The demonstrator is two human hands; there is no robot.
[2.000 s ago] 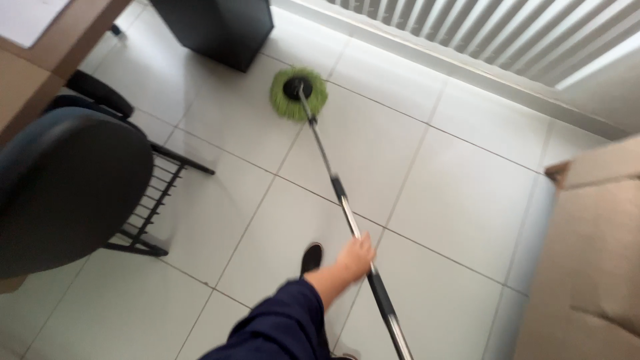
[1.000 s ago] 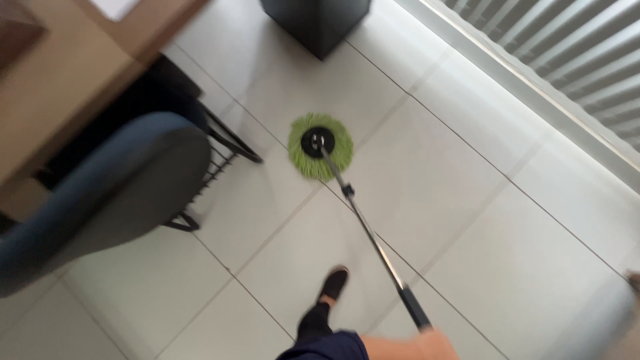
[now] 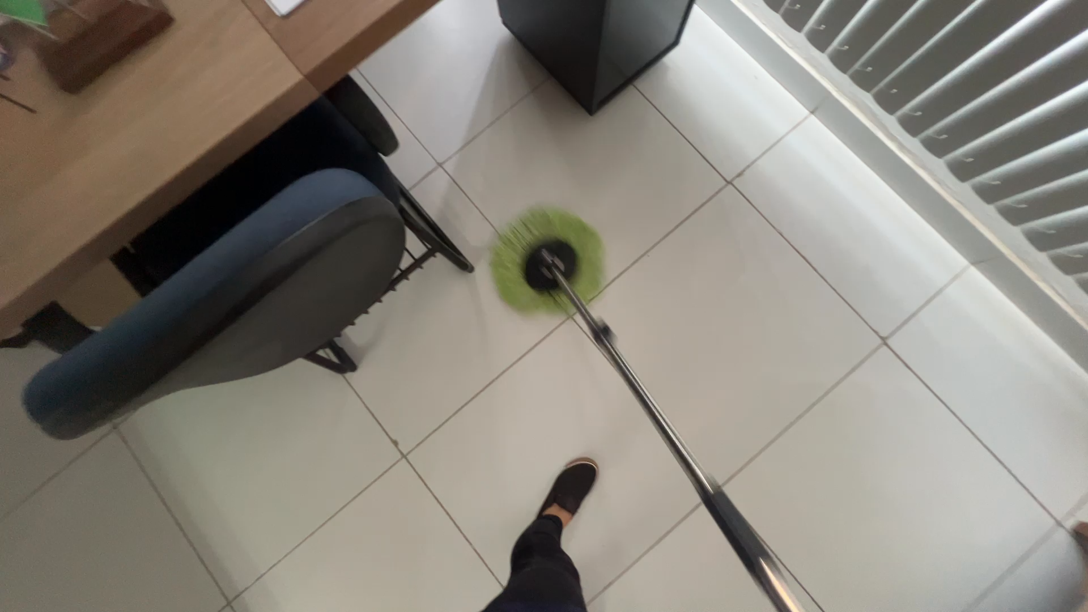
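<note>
A round mop head with green fringe (image 3: 586, 234) and a black centre rests on the white tiled floor, just right of a chair's black metal legs. From it a metal mop handle (image 3: 654, 408) slants down to the lower right, with a dark grip (image 3: 738, 531) near the bottom edge. The handle's upper end runs out of view. Neither my left hand nor my right hand shows in the frame. My foot in a dark shoe (image 3: 571, 486) stands on the tiles left of the handle.
A wooden desk (image 3: 195, 110) fills the upper left, with a blue and black chair (image 3: 255, 289) against it. A black bin-like container (image 3: 595, 51) stands at the top. Along the right wall run a white baseboard (image 3: 901, 195) and vertical blinds (image 3: 977, 110).
The hand that held the mop handle in both earlier frames is out of view. The mop head is closer to the chair legs than two seconds ago. The view has shifted toward the desk.
</note>
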